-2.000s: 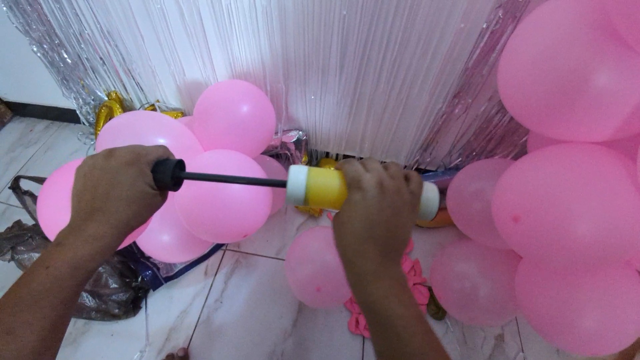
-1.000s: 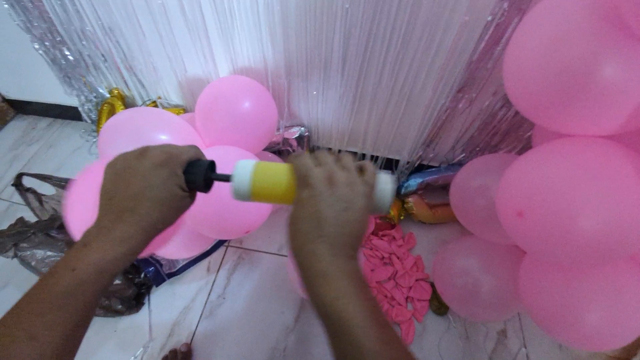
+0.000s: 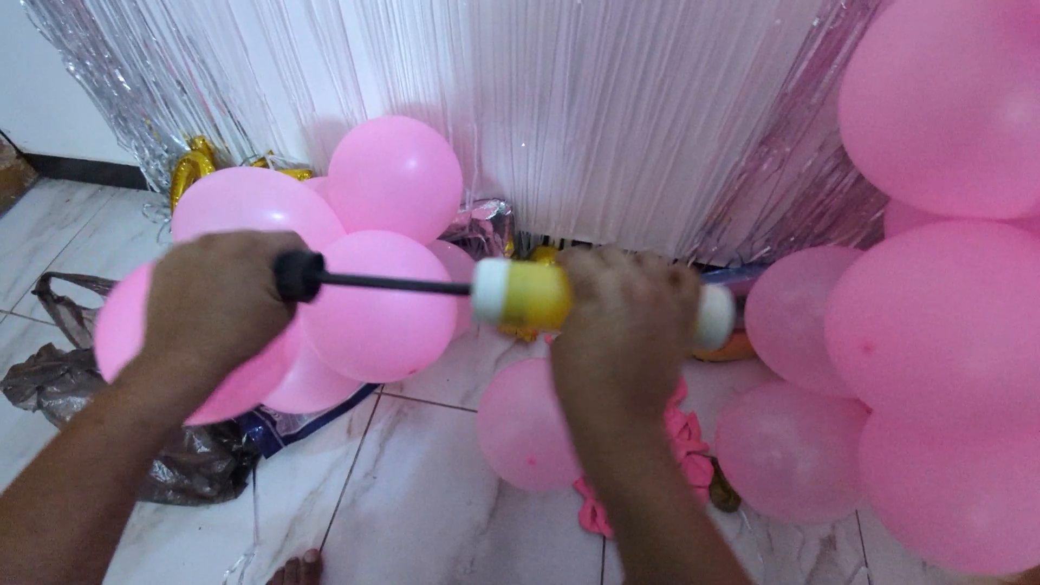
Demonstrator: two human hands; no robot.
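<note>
A hand balloon pump [image 3: 536,294] with a yellow and white barrel lies level across the middle of the view. My left hand [image 3: 223,305] grips its black handle, and the black rod shows between handle and barrel. Around the barrel, near its right end, my right hand [image 3: 630,313] is closed; it is a little blurred. Below and partly behind my right wrist are an inflated pink balloon [image 3: 524,426] and a pile of uninflated pink balloons [image 3: 689,451]. A cluster of inflated pink balloons [image 3: 382,305] rests behind my left hand.
Large pink balloons [image 3: 942,317] are stacked at the right. A silver and white foil fringe curtain [image 3: 552,122] hangs behind, with gold foil balloons [image 3: 192,171] at its foot. A dark plastic bag [image 3: 203,459] lies at lower left on the marble-look tile floor [image 3: 422,504], near a bare foot [image 3: 299,569].
One second ago the rod was mostly inside the barrel and my hands were closer together. They are now farther apart, with a long stretch of rod showing, much as two seconds ago.
</note>
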